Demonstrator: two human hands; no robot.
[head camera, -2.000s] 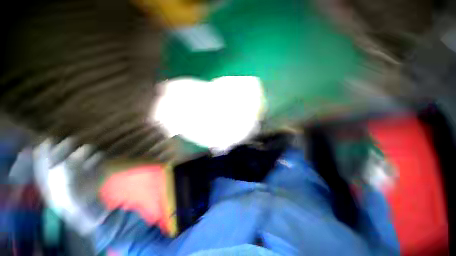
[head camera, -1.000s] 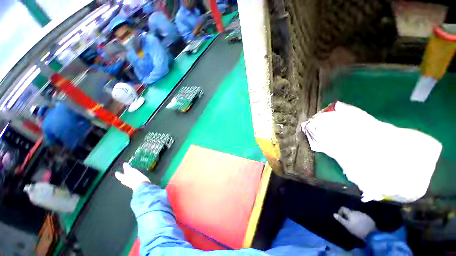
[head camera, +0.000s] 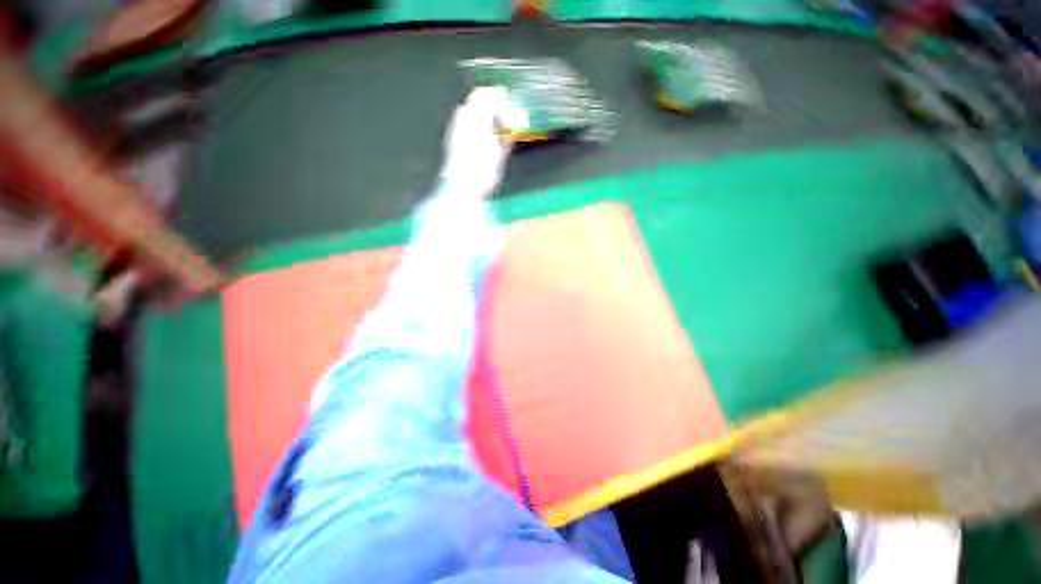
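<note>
A green circuit board (head camera: 554, 100) with silvery rows and a yellow part at its edge is over the dark conveyor belt at the top centre. My left hand (head camera: 485, 123), in a white glove, is at the board's left corner, fingers closed on its edge; blur hides the exact grip. My left arm reaches up across the red mat (head camera: 594, 325). A small pale blurred shape at the bottom edge may be fingers of my right hand (head camera: 702, 561); its state is not readable.
A second circuit board (head camera: 699, 80) lies on the conveyor belt (head camera: 331, 143), right of the first. A black bin (head camera: 936, 285) stands on the green surface at right. The booth wall's edge (head camera: 890, 456) and white cloth (head camera: 902, 553) are at lower right.
The view has swung left from the booth to the conveyor. My left hand has gone from just beside a board to its corner and closed there. The right hand is nearly out of view.
</note>
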